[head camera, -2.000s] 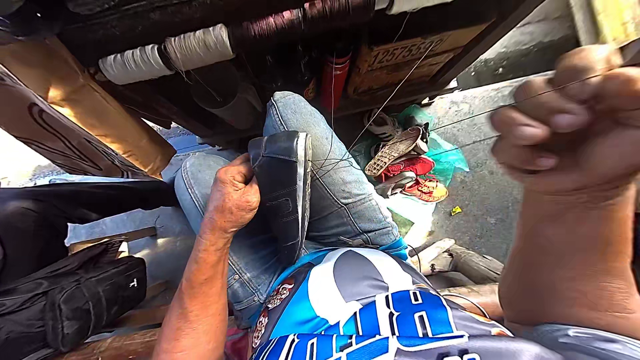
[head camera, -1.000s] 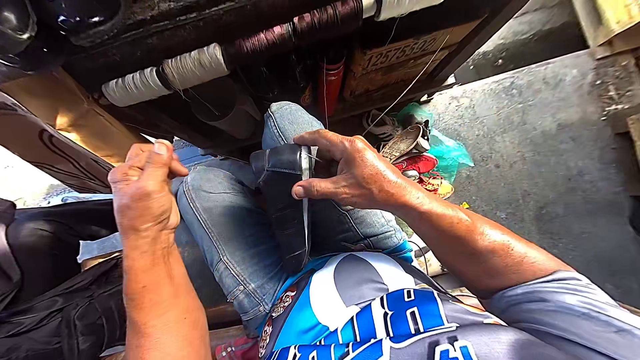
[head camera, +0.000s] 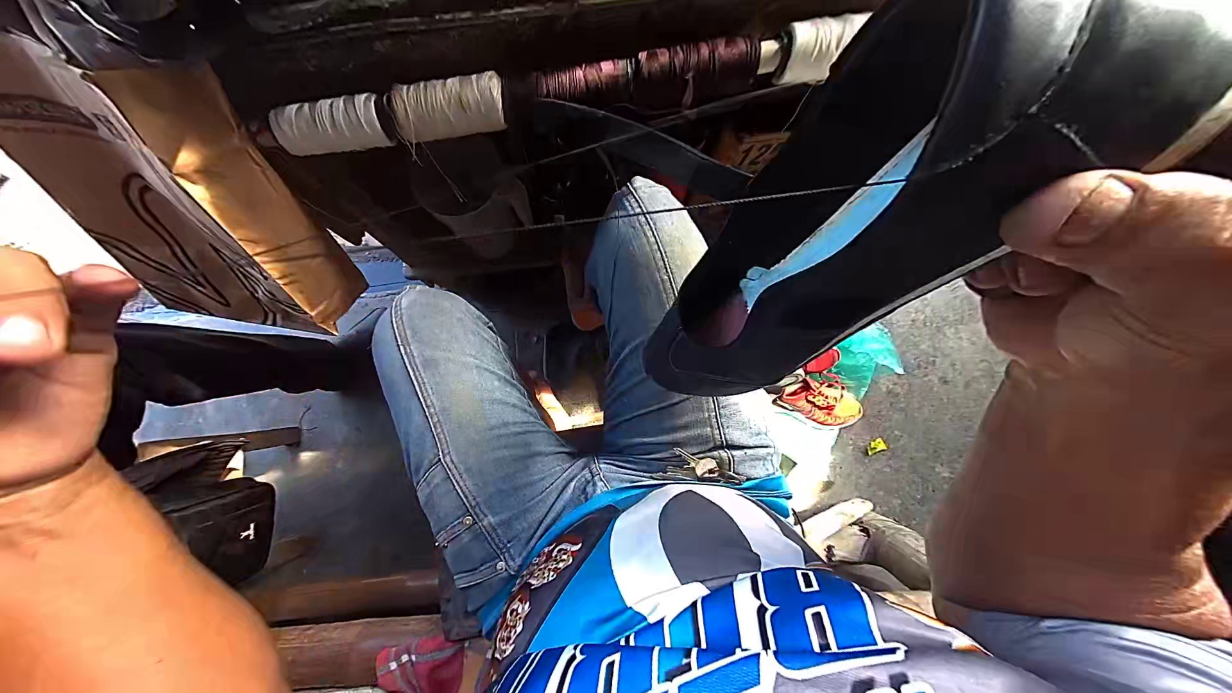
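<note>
My right hand (head camera: 1107, 318) grips a black leather shoe (head camera: 866, 231) by its side and lifts it, tilted, at the upper right of the head view. Light blue lining shows through the shoe's opening. A dark thread (head camera: 674, 208) runs leftward from the shoe across the view; its far end is too faint to follow. At the left edge is my left hand (head camera: 53, 366), cut off by the frame, with fingers curled and thumb raised. Whether it holds the thread does not show.
Spools of white thread (head camera: 448, 104) and maroon thread (head camera: 698, 72) hang along a dark wooden stand. A cardboard box (head camera: 221, 183) leans at the left. Below lies a black bag (head camera: 217, 520). Shoes (head camera: 818, 399) and a green plastic bag (head camera: 866, 361) lie on the ground at right.
The shoe, earlier between my knees, is now lifted up and right in my right hand. My left hand has moved out to the left edge. The thread now stretches across the view.
</note>
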